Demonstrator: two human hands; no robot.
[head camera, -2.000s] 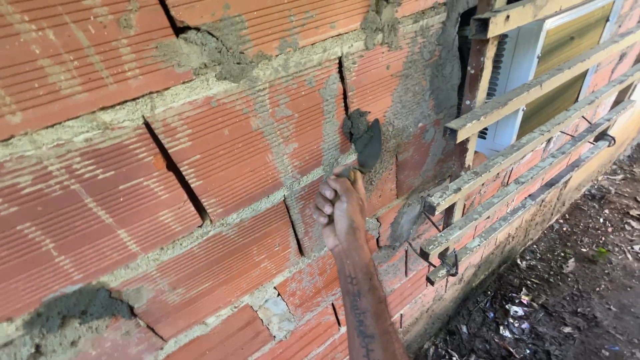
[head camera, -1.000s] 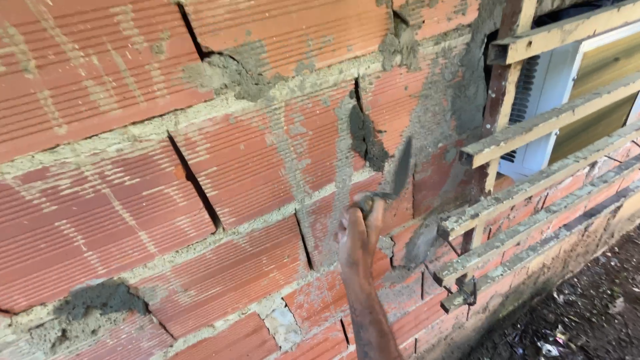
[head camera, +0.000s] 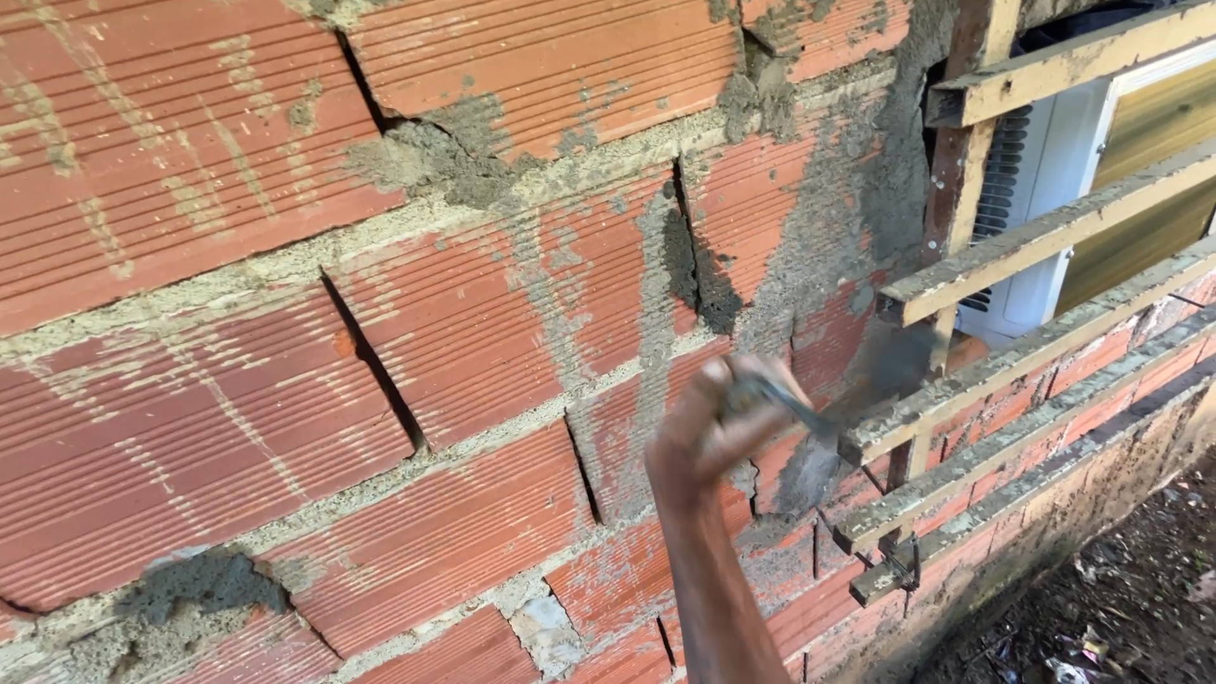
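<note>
My right hand (head camera: 727, 418) is closed around the handle of a pointing trowel (head camera: 893, 361), whose motion-blurred blade points right, near the ends of the metal bars. The hand is in front of a wall of ribbed red hollow clay blocks (head camera: 456, 332). Up and left of the hand, dark fresh mortar (head camera: 717, 302) lies at the lower part of an open vertical joint. A grey mortar patch (head camera: 807, 475) shows just below the trowel. More mortar (head camera: 446, 161) fills a broken block corner at the upper left. My left hand is not in view.
A grille of painted metal bars (head camera: 1054, 228) juts out at the right, its cut ends close to the trowel. Behind it is a white louvred appliance casing (head camera: 1031, 228). Dark soil with litter (head camera: 1064, 617) runs along the wall's foot. Another mortar patch (head camera: 204, 584) is at the lower left.
The trowel blade has moved from beside the open joint down and right toward the bar ends. Dark mortar now spreads to the right of the joint's lower end.
</note>
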